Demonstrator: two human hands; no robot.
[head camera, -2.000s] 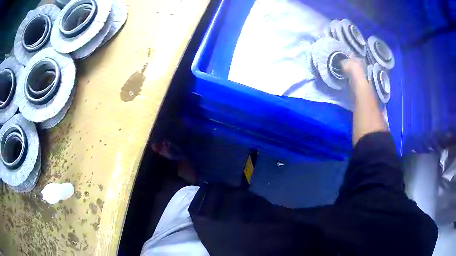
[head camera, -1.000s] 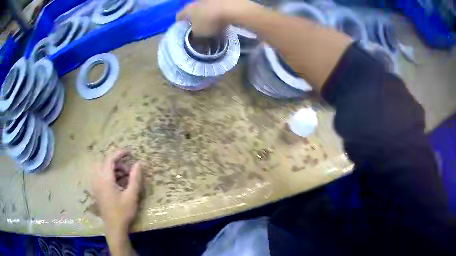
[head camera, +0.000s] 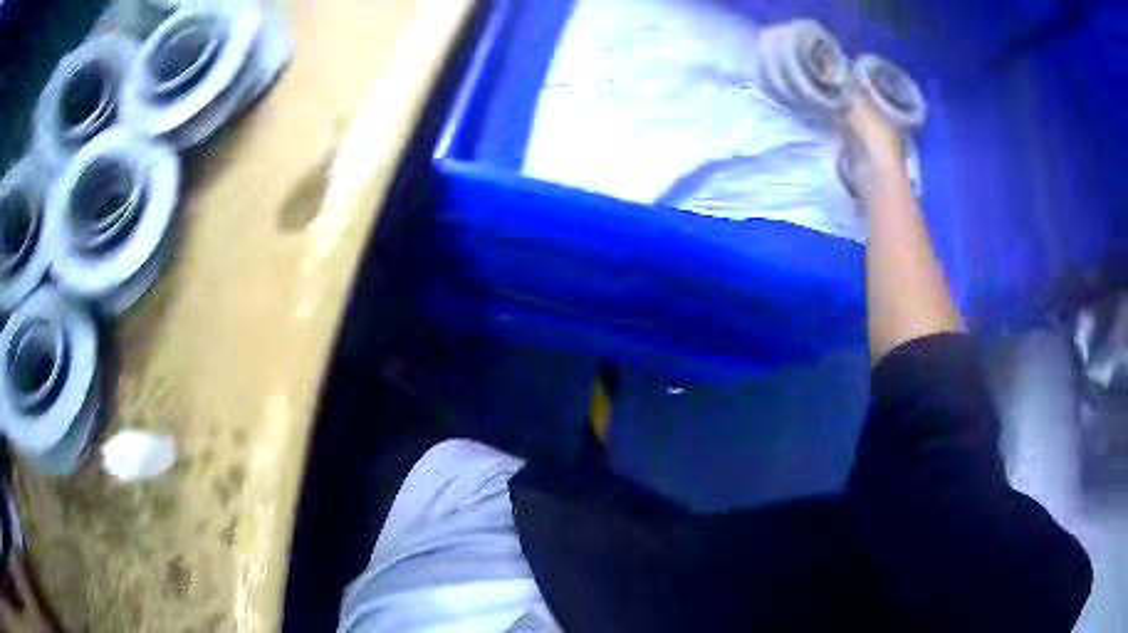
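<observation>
My right hand (head camera: 873, 146) reaches into the blue crate (head camera: 656, 241) at the upper right. It is blurred among grey-white flanged rings (head camera: 810, 62), touching or overlapping them; its fingers are hard to make out, and I cannot tell whether it grips one. More flanged rings (head camera: 114, 216) stand in overlapping stacks on the bench at the left, collars up. The small white glue bottle (head camera: 139, 455) lies on the bench below them. A dim skin-toned patch shows at the lower left edge; I cannot tell whether it is my left hand.
The tan bench (head camera: 266, 371) runs down the left side, with dark glue spots and a curved edge. A white liner (head camera: 668, 105) lies in the crate. A dark gap lies between bench and crate. A yellow-marked item (head camera: 601, 408) shows below the crate.
The view has swung from the bench to the crate at the right. My right hand has moved from a ring stack over the bench into the crate. My left hand no longer shows clearly.
</observation>
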